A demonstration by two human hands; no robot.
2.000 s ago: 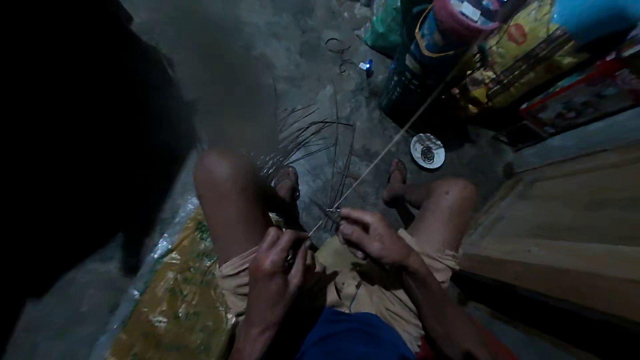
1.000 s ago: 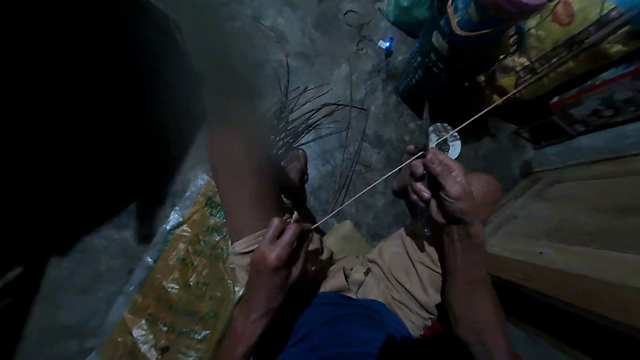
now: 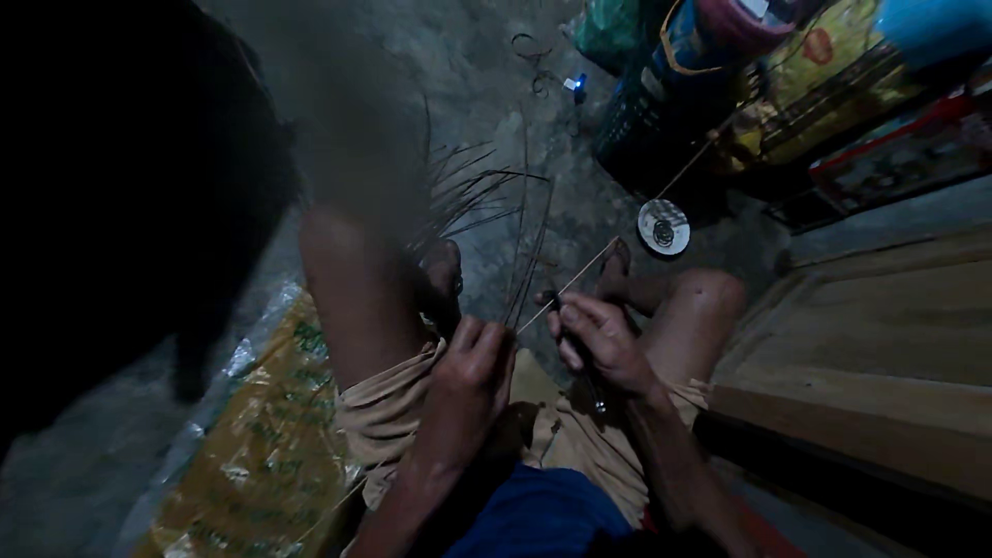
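Observation:
My left hand is closed above my lap, its fingers pinching the near end of a thin pale strip. The strip slants up and right, past my right hand. In that right hand is a slim dark tool with a shiny tip, perhaps a small knife, pointing down toward my lap; its kind cannot be told for sure. The right fingertips are at the strip. Thin dark strips lie fanned out on the floor beyond my feet.
A white bowl with small coiled rings stands by my right foot. A dark basket, a green bag and yellow sacks are at upper right. Wooden panel at right; plastic-wrapped surface at left. A small lit blue device lies on the floor.
My right hand first moved up and right along the strip, away from my left hand, then came back near it. The dark tool pointed up a second ago and now points down.

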